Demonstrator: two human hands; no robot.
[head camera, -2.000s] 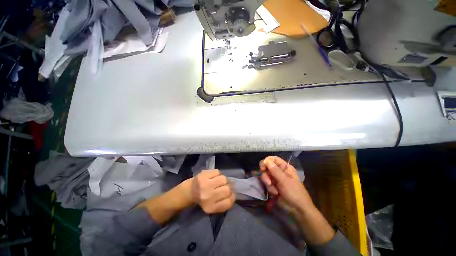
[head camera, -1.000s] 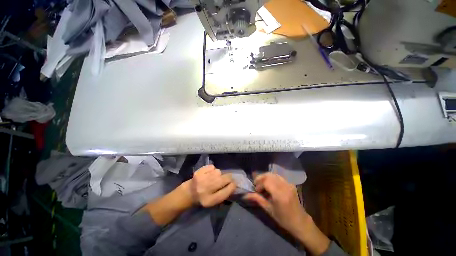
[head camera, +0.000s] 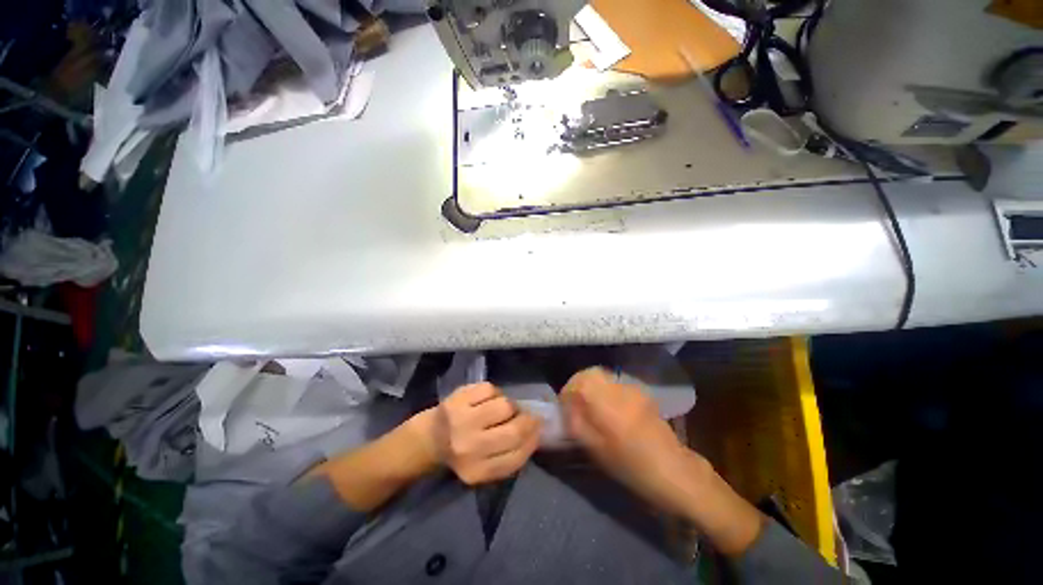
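Observation:
A piece of light grey cloth (head camera: 546, 418) is stretched between my two hands in my lap, just below the table's front edge. My left hand (head camera: 487, 434) is closed on its left end, knuckles up. My right hand (head camera: 612, 421) is at its right end, blurred by motion, with its fingertips bent at the cloth. Whether the right hand holds a tool is hidden by the fingers and blur. More grey cloth (head camera: 669, 383) lies behind the right hand.
The white table (head camera: 286, 274) bears a lit sewing machine head (head camera: 509, 40), black-handled scissors (head camera: 764, 69), a purple pen (head camera: 732, 123), an orange card (head camera: 663, 40) and heaped grey cloth (head camera: 246, 57). A black cable (head camera: 900, 246) crosses its edge. A yellow crate (head camera: 814, 446) stands at right.
The right hand first came down from a raised position to the cloth, then rose slightly, now blurred beside the left hand. The left hand stays closed in nearly the same place.

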